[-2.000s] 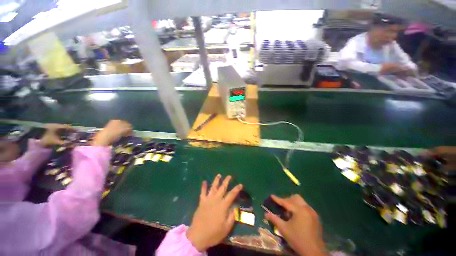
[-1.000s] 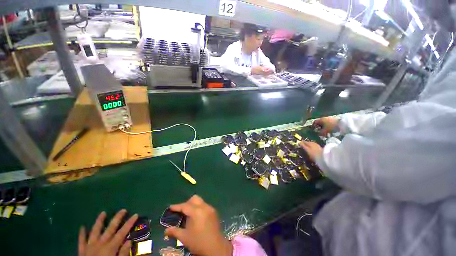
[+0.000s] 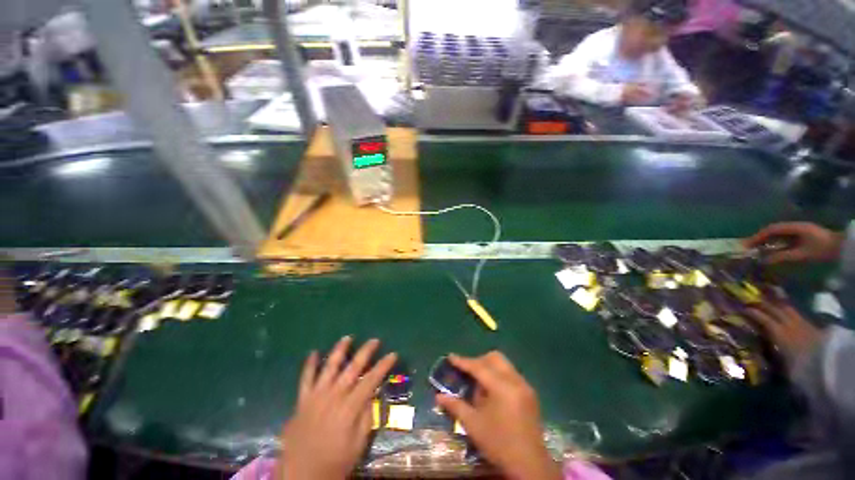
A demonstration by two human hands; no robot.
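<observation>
My left hand (image 3: 336, 412) lies with fingers spread on the near bench, beside and partly over a watch unit (image 3: 398, 384) whose face shows a small coloured glow. A white battery (image 3: 400, 417) lies below that unit. Another yellow-edged piece shows under my left fingers. My right hand (image 3: 497, 408) grips a second dark watch unit (image 3: 450, 378) between thumb and fingers, just right of the first. The yellow test probe (image 3: 482, 314) lies on the bench beyond my right hand, on its white cord.
The power supply (image 3: 359, 141) stands on a wooden board (image 3: 398, 239) with a dark stick (image 3: 304, 216). Piled watch units (image 3: 670, 317) lie right, near another person's hands (image 3: 797, 246). Rows of units (image 3: 183, 309) and a pink sleeve (image 3: 37, 394) are left. A metal post (image 3: 178, 131) slants down at left.
The view swings right, then back left. Both hands stay near the same units. The unit by my left hand shows a coloured glow in the last two frames.
</observation>
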